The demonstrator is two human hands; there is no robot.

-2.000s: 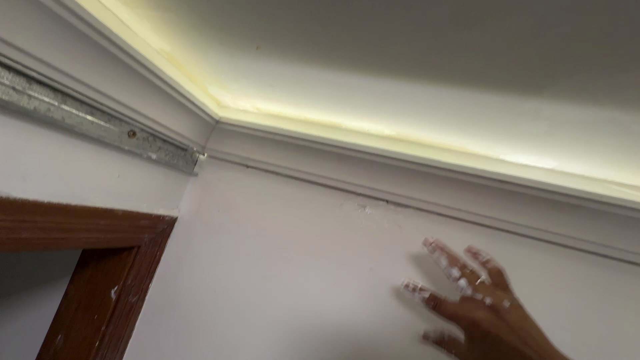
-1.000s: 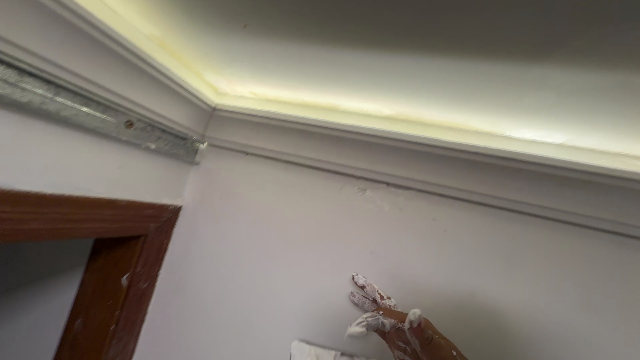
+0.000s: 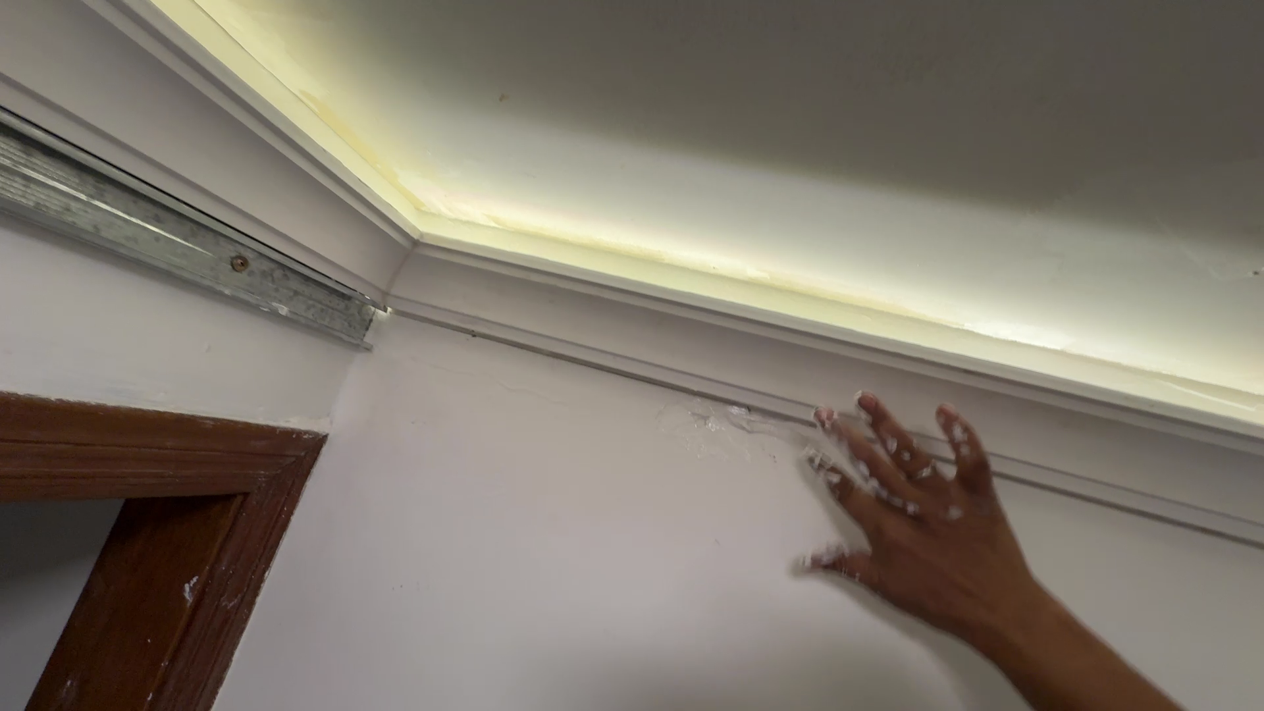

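My right hand [image 3: 913, 513] is raised against the white wall [image 3: 553, 553], back toward the camera. Its fingers are spread and hold nothing, and white paste spots the fingertips and knuckles. The fingertips are at the lower edge of the ceiling cornice [image 3: 632, 326]; whether they press on it is not clear. Left of the fingers, a rough patch of white paste [image 3: 716, 420] lies on the wall just below the gap under the cornice. My left hand is out of view.
A galvanized metal channel [image 3: 188, 237] with a screw runs along the left wall under the cornice. Below it stands a brown wooden door frame [image 3: 286, 474] with white specks. Lit cove trim [image 3: 691, 262] borders the ceiling [image 3: 790, 89].
One second ago a hand with thick white paste on its fingers was low in view, near a white object at the bottom edge. Now my right hand is higher, at the cornice, with its fingers spread.
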